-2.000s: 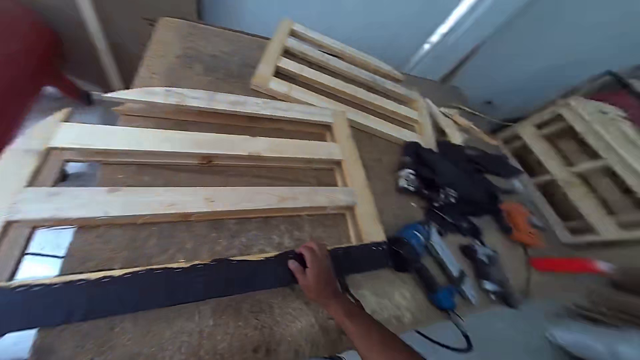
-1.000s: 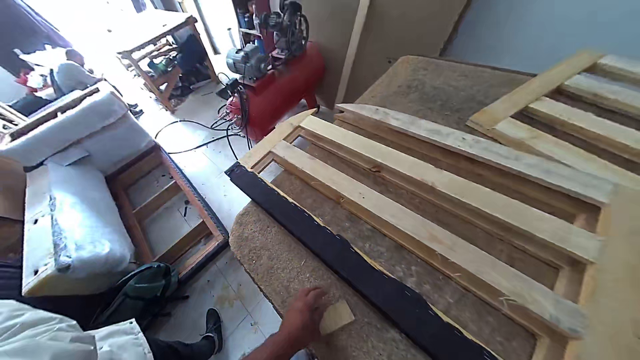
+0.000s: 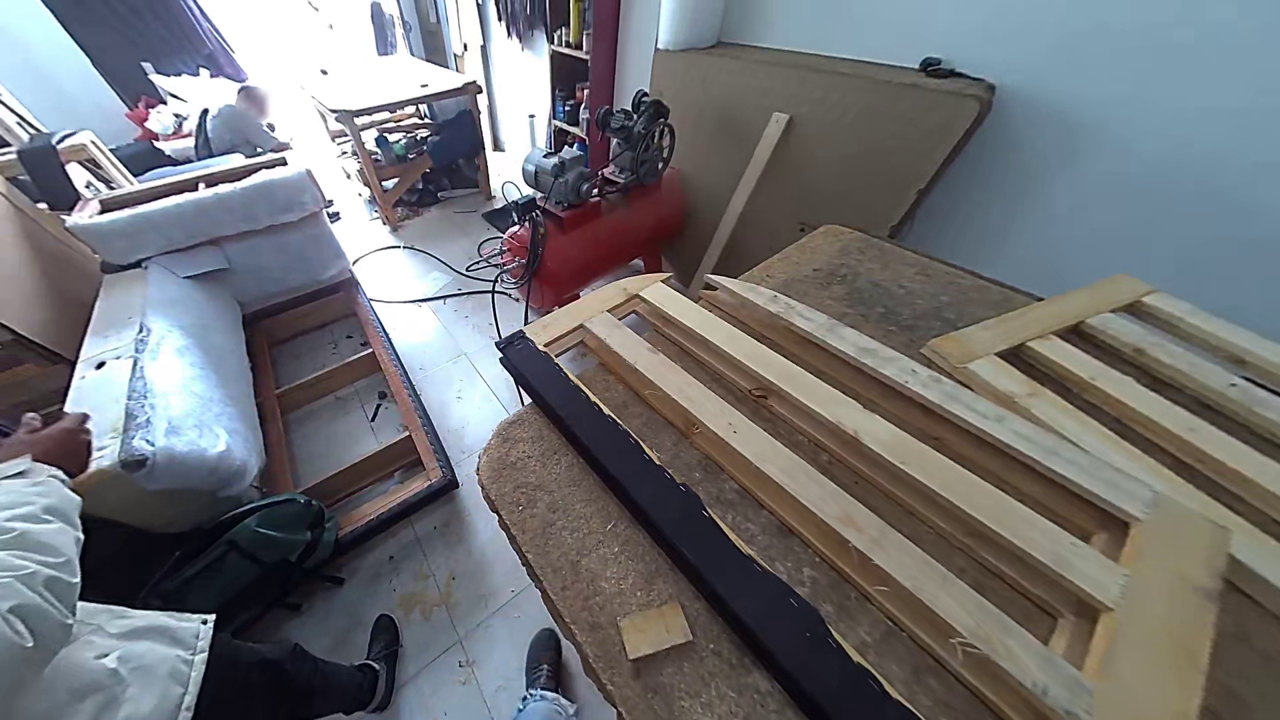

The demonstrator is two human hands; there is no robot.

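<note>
Neither of my hands is in view. In front of me a slatted wooden frame (image 3: 800, 440) lies on a worktable (image 3: 560, 510) with a rough fiberboard top. Black fabric (image 3: 660, 530) covers its near rail, and a row of staples runs along the fabric's uneven inner edge. Beside that rail, on the board, rests a small square piece of wood (image 3: 655, 630). A second slatted wooden frame (image 3: 1040, 320) lies farther right on the same table.
At the left edge stands a person in a pale jacket (image 3: 90, 620), near a partly padded sofa frame (image 3: 350, 400) and a dark backpack (image 3: 265, 550). A red air compressor (image 3: 610, 240) with black hoses stands beyond the table. Another person (image 3: 235, 125) is at the far left.
The view has swung far to the left since the oldest frame. My bare hand, earlier on the black fabric and then beside the small wood piece, has gone out of view.
</note>
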